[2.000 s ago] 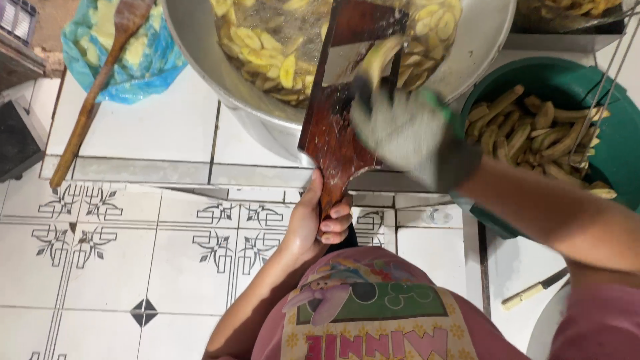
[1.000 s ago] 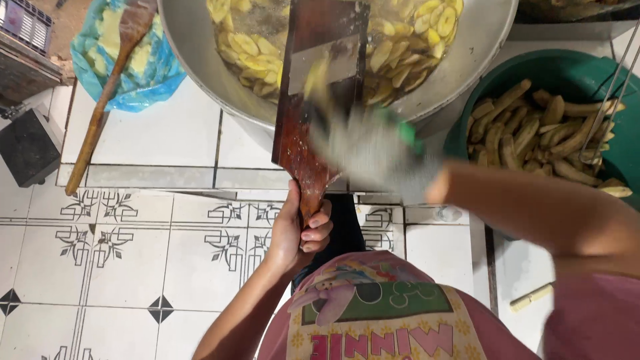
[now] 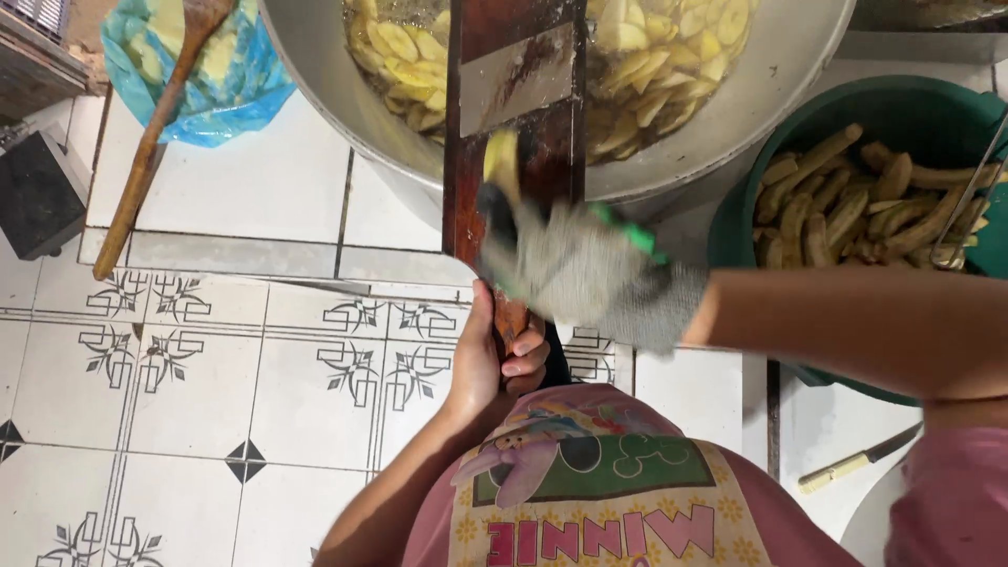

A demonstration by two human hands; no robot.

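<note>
My left hand (image 3: pixel 500 354), bare, is closed around the handle of a wooden mandoline slicer (image 3: pixel 516 79) with a metal blade plate. The board lies over a large metal pot (image 3: pixel 795 118) in which yellow slices (image 3: pixel 630 71) float in bubbling liquid. My right hand (image 3: pixel 583 264), in a grey knitted work glove, holds a peeled plantain or green banana (image 3: pixel 502 161) against the board, just below the blade plate. More peeled pieces (image 3: pixel 843 209) fill a green plastic basin (image 3: pixel 732 205) on the right, partly behind my right forearm.
A wooden spoon (image 3: pixel 146 177) rests across a blue plastic bag (image 3: pixel 268 98) of pale yellow stuff at the left. A black box (image 3: pixel 39 193) stands at far left. At lower right lies a knife (image 3: pixel 858 459) beside a pale round edge. The counter's tiled edge (image 3: pixel 236 256) runs below the pot.
The gloved right hand stays over the board with the peeled piece, blurred by motion a second ago. The left hand keeps its hold on the handle.
</note>
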